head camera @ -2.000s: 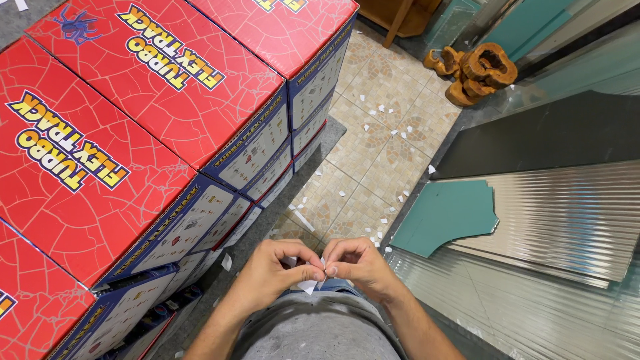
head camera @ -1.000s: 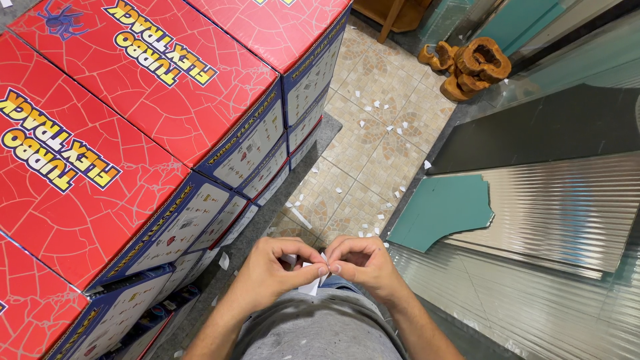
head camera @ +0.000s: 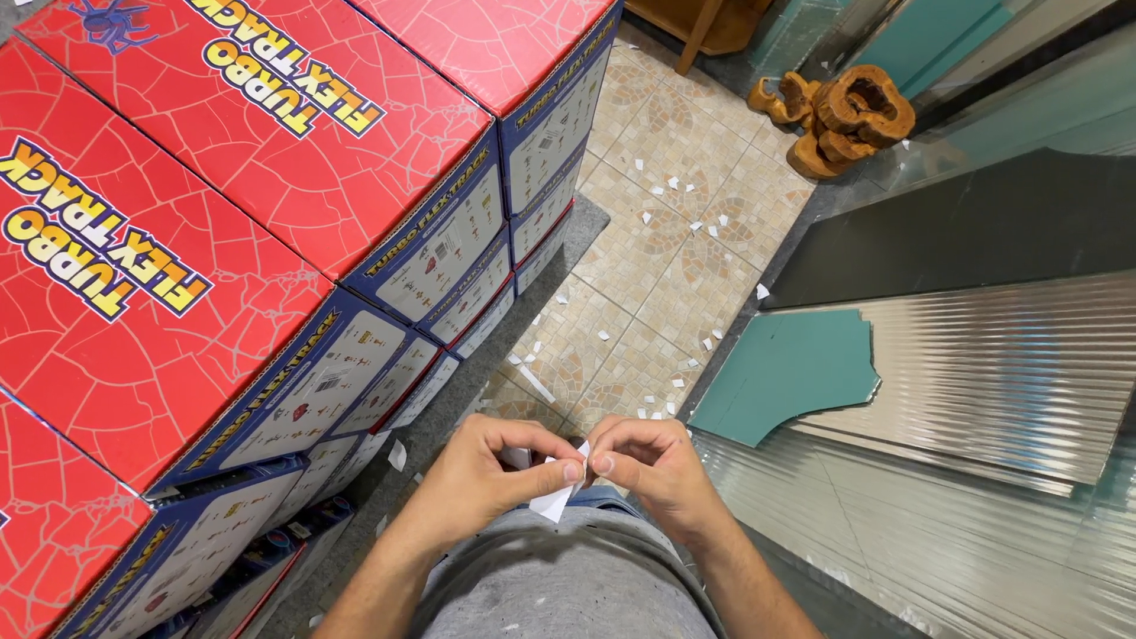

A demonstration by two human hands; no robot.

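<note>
A small piece of white paper (head camera: 552, 504) is pinched between the thumb and fingers of my left hand (head camera: 497, 475), just in front of the grey shirt. My right hand (head camera: 646, 461) meets it at the fingertips and grips the paper's right edge between thumb and index finger. More white shows behind the left fingers, partly hidden. Small white paper scraps (head camera: 697, 226) lie scattered over the tiled floor beyond the hands, along with a longer thin strip (head camera: 536, 384).
Stacked red and blue toy-track boxes (head camera: 266, 195) fill the left. At right lean a green sheet piece (head camera: 790, 368), ribbed glass panels (head camera: 1003, 373) and a dark panel (head camera: 958, 226). Carved wooden pieces (head camera: 852, 115) stand at the back beside wooden furniture (head camera: 710, 27).
The white paper between my fingers shows more plainly below the left thumb than before. Both hands stay together in front of the shirt.
</note>
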